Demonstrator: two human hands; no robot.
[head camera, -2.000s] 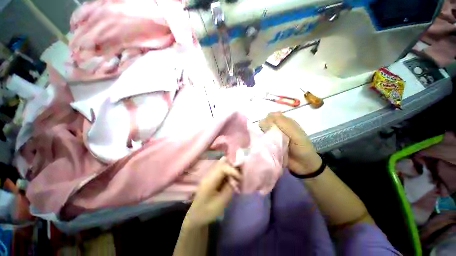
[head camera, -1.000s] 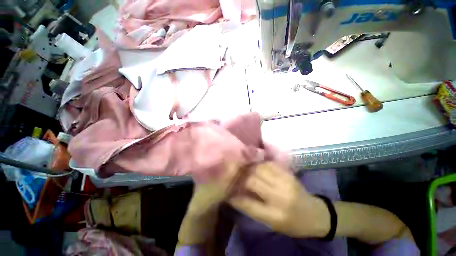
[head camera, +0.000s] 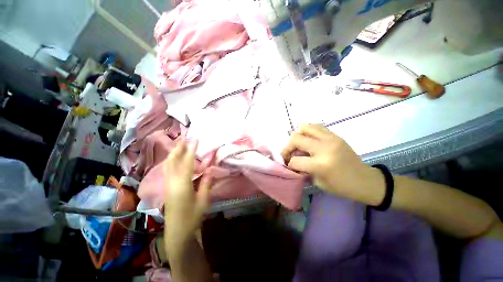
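Observation:
The dusty pink garment piece (head camera: 273, 184) with its white lining (head camera: 220, 124) lies in folds on the left of the table and over its front edge. My right hand (head camera: 325, 160) pinches the right end of the pink fabric, fingers curled. My left hand (head camera: 185, 190) is at the fabric's left front, fingers apart and slightly blurred, holding nothing that I can see. The sewing machine's needle area (head camera: 311, 63) is behind the garment, brightly lit, with no fabric visibly under it.
Orange-red thread snips (head camera: 383, 88) and a tan-handled awl or screwdriver (head camera: 430, 87) lie right of the needle. A pink garment bundle (head camera: 204, 33) is behind. The measuring tape (head camera: 430, 148) edges the table. Another machine (head camera: 88, 132) and a plastic bag (head camera: 22, 195) are at left.
My hands, close together on the fabric before, are now apart. The left has let go and moved left; the right still holds the fabric end. The view has shifted left.

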